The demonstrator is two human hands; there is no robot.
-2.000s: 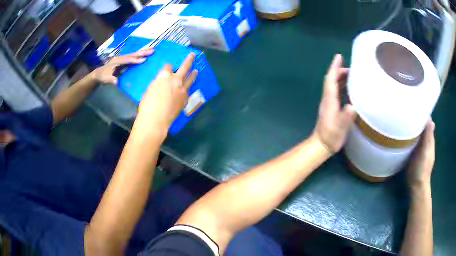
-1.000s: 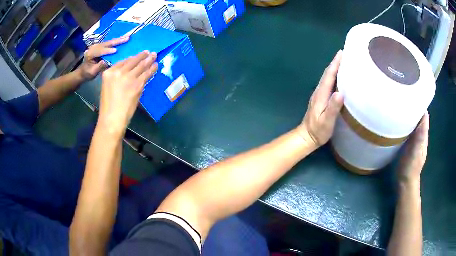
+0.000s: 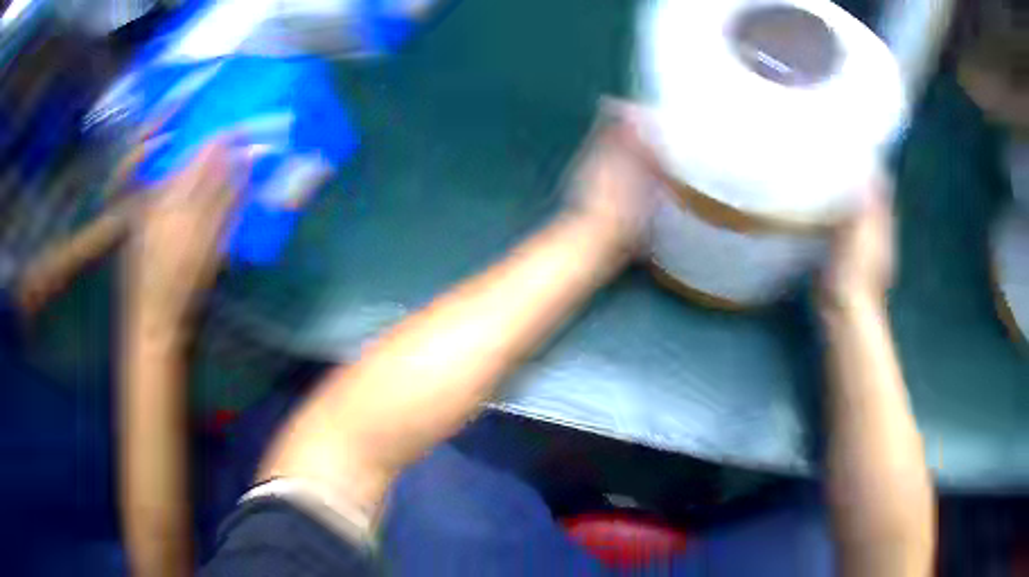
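Two white rounded appliance units are stacked on the green bench. The upper unit (image 3: 767, 135) has a dark oval on top and a wood-coloured band at its bottom. The lower unit (image 3: 728, 257) is partly hidden under it and has a similar band. My left hand (image 3: 618, 180) is on the left side of the stack, about where the two units meet. My right hand (image 3: 860, 248) is on its right side. The frame is blurred, so finger detail is hard to tell.
At left a neighbour's hand (image 3: 192, 203) is on a blue box (image 3: 271, 135), with more blue and white boxes behind. Another white unit (image 3: 1012, 248) is cut off at the right edge. The bench's pale front edge (image 3: 632, 426) and a red stool (image 3: 626, 539) show below.
The view has swung right, so the stack and blue boxes appear further left and higher. A further white unit has come into view at right. Both my hands are still on the stack.
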